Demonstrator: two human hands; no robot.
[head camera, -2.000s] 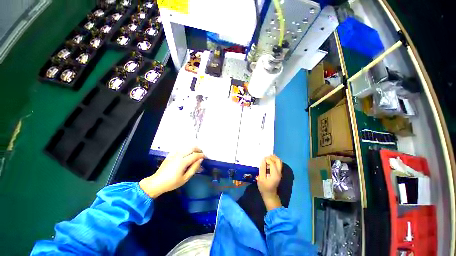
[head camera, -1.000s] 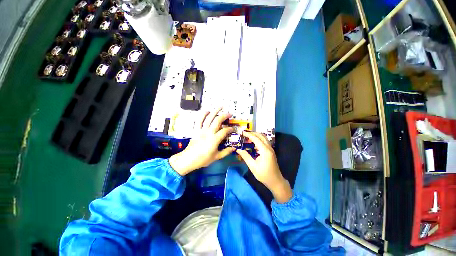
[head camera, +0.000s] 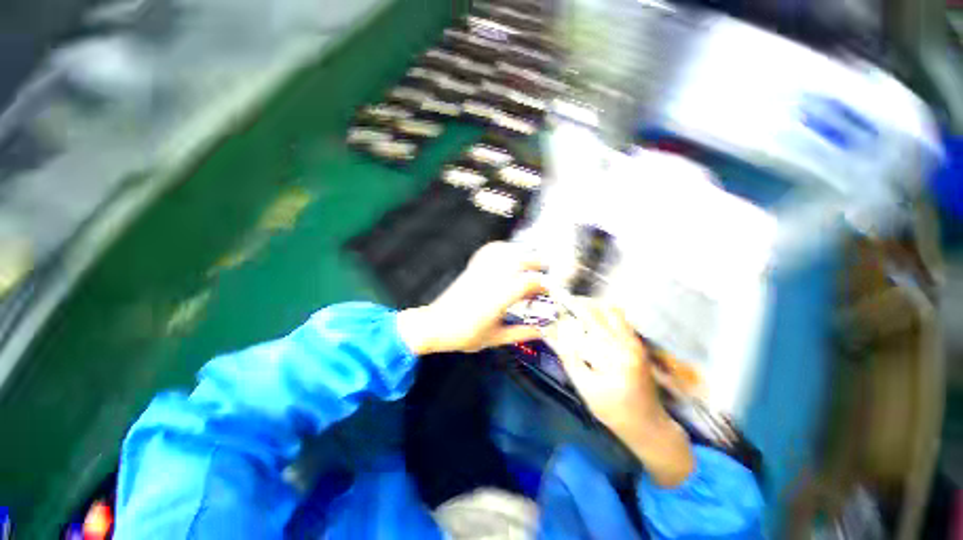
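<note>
The frame is strongly blurred. A small round electronic unit (head camera: 535, 309) with a silvery look is held between my two hands, above the front left edge of the white machine bed (head camera: 692, 248). My left hand (head camera: 477, 304) holds it from the left with thumb and fingers. My right hand (head camera: 607, 364) holds it from the right, fingertips on it. The orange fixture (head camera: 676, 371) shows blurred to the right of my right hand, near the front of the bed. Whether it holds anything cannot be told.
A black parts tray (head camera: 428, 237) lies on the green bench (head camera: 285, 253) at the left, with several units in its far end. More filled trays (head camera: 465, 79) stand behind it. A black block (head camera: 591, 258) lies on the bed. The white arch frame (head camera: 792, 105) is at the back right.
The view has turned left towards the trays. Both hands have moved with the unit from the orange fixture to the bed's front left.
</note>
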